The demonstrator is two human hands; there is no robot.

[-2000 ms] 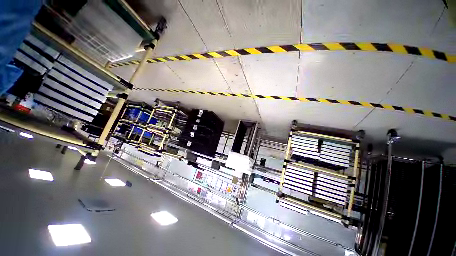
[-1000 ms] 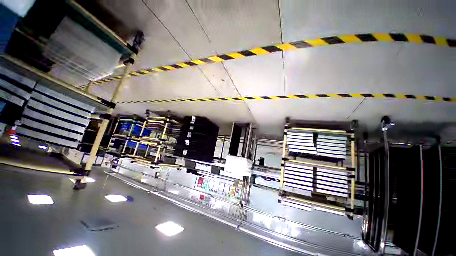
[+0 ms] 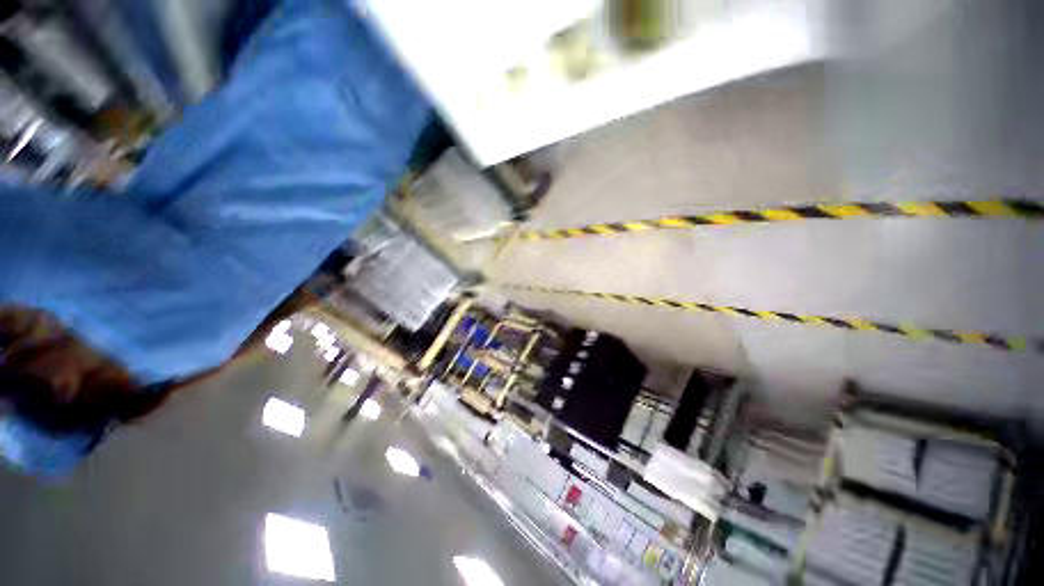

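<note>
Neither of my hands is in view. A co-worker in a blue smock (image 3: 263, 183) stands close at the left, seen upside down and blurred, with the head in a blue cap at the lower left edge. A large white object (image 3: 504, 103) with a straight edge fills the top middle, very near and overexposed. It may be a tray or panel; I cannot tell. Blurred yellow-brown spots show on it. Whether anyone holds it is hidden.
The view is nearly upside down. Yellow-black floor tape (image 3: 801, 213) crosses the grey floor. A pipe-frame cart with white trays (image 3: 401, 275) stands behind the co-worker. Black stacked bins (image 3: 590, 383) and another tray cart (image 3: 916, 492) stand farther off.
The view has swung, so the background carts sit lower and farther right. The blue-smocked person now fills much of the left. The white object has come in at the top.
</note>
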